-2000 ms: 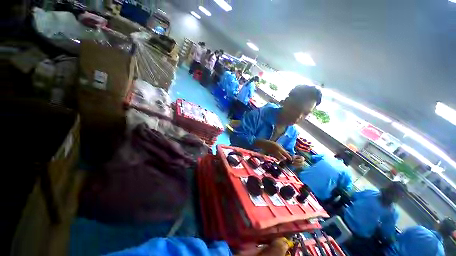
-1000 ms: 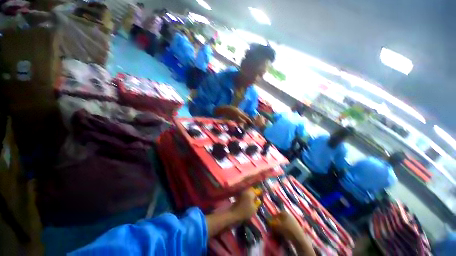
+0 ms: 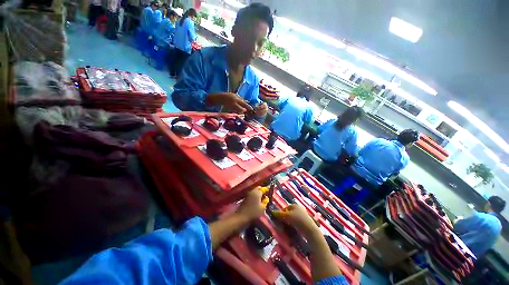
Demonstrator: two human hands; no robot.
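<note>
My left hand (image 3: 254, 205) and my right hand (image 3: 296, 216), with yellow-orange finger cots, meet over the near tray. Their fingertips hold a narrow dark smartwatch (image 3: 271, 196) between them; its buckle is too small to make out. The near red compartment tray (image 3: 237, 257) lies under my hands, with several watches lying long and flat. One watch closed as a ring (image 3: 258, 235) sits below my hands. Behind, a higher red tray (image 3: 223, 177) on a stack holds several ring-shaped watches on white slips.
A person in a blue smock (image 3: 215, 75) works behind the higher tray. A dark maroon cloth heap (image 3: 89, 195) lies at left, with a red tray stack (image 3: 120, 101) beyond it. Another tray stack (image 3: 430, 225) stands at right. Seated workers line the bench.
The view has swung right and down, showing more of the near tray. Both my hands have come into view and are now close together on a watch. The person opposite appears larger.
</note>
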